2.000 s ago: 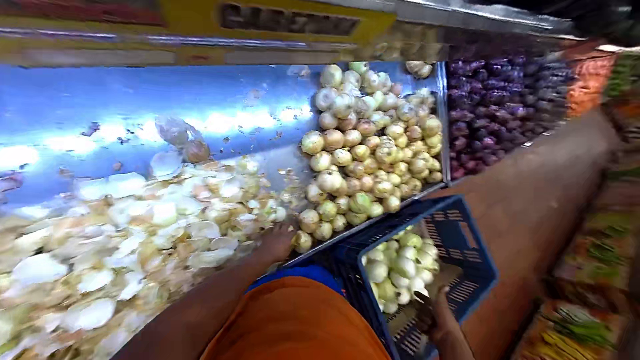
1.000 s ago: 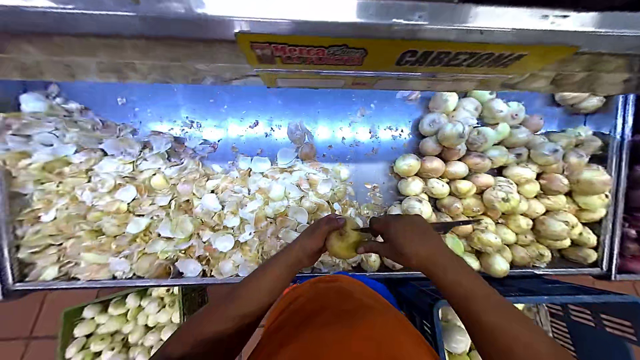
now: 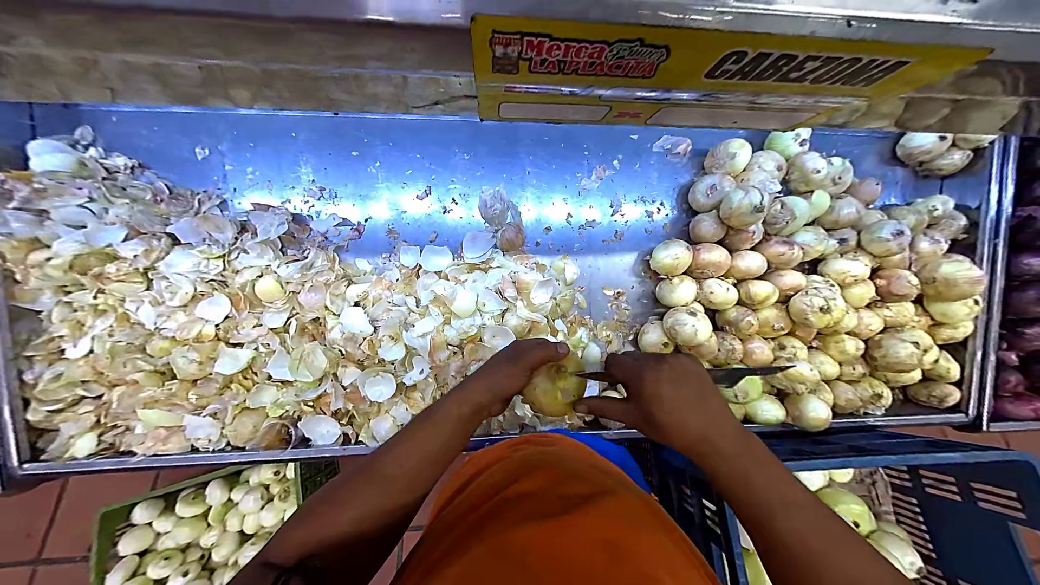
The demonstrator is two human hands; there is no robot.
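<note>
My left hand (image 3: 520,374) holds a yellowish onion (image 3: 555,385) over the front edge of the metal bin. My right hand (image 3: 654,394) grips a knife (image 3: 735,374); one end of it touches the onion and the dark blade part sticks out to the right past my fingers. The right thumb lies against the onion's lower right side. Loose onion skins (image 3: 309,325) are heaped behind and to the left of my hands. A pile of unpeeled-looking onions (image 3: 812,301) fills the right part of the bin.
A green crate (image 3: 106,532) of pale onions stands on the tiled floor at lower left. At lower right is a blue plastic crate (image 3: 959,467) with onions. A yellow sign (image 3: 731,69) hangs above the bin; red onions (image 3: 1022,325) lie beyond its right divider.
Two seconds ago my left hand was at the onion pile and my right at the blue crate. Both have since come together around one onion. The view has swung left.
</note>
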